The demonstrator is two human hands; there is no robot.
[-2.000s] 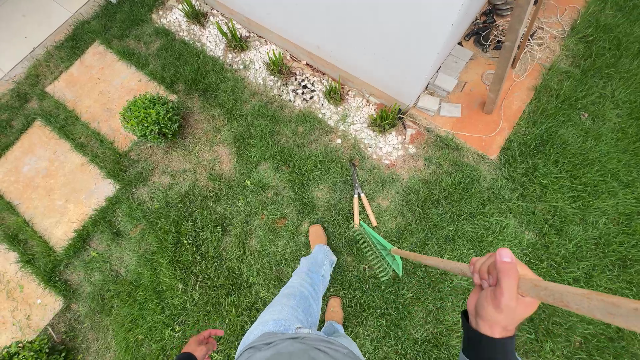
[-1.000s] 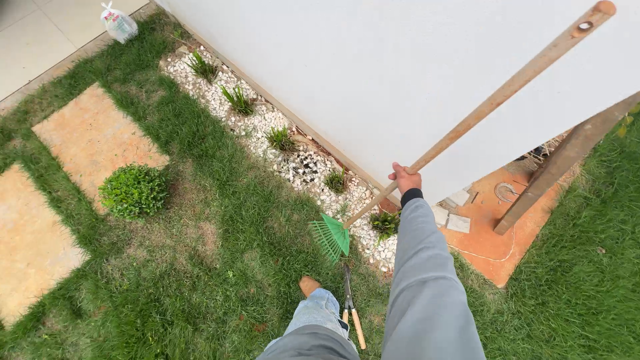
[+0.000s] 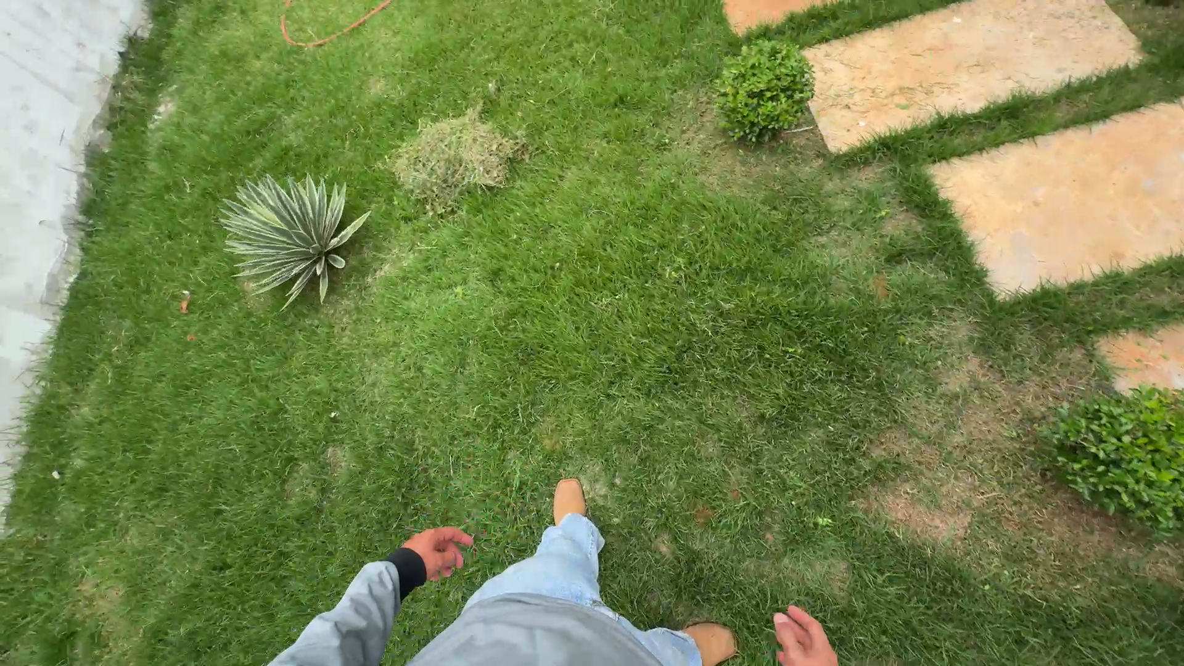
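My left hand [image 3: 439, 552] hangs over the grass at the lower left of my legs, with its fingers loosely bent and nothing in it. At the bottom edge, to the right of my legs, my right hand [image 3: 803, 636] shows in part, fingers apart and holding nothing that can be seen. Both hands are nearest to the lawn [image 3: 592, 333]. A heap of cut dry grass [image 3: 458, 159] lies farther out on the lawn. Neither the rake nor the shears is in view.
A spiky striped plant [image 3: 294, 236] grows at the left. Round bushes [image 3: 764, 90] stand beside stone slabs [image 3: 1064, 194] at the right. A pale paved strip [image 3: 55, 139] borders the lawn's left side, and an orange hose [image 3: 324, 41] lies at the top.
One second ago a hand held the green rake by its wooden handle near the wall; now both hands hold nothing visible. The view has swung to another part of the lawn.
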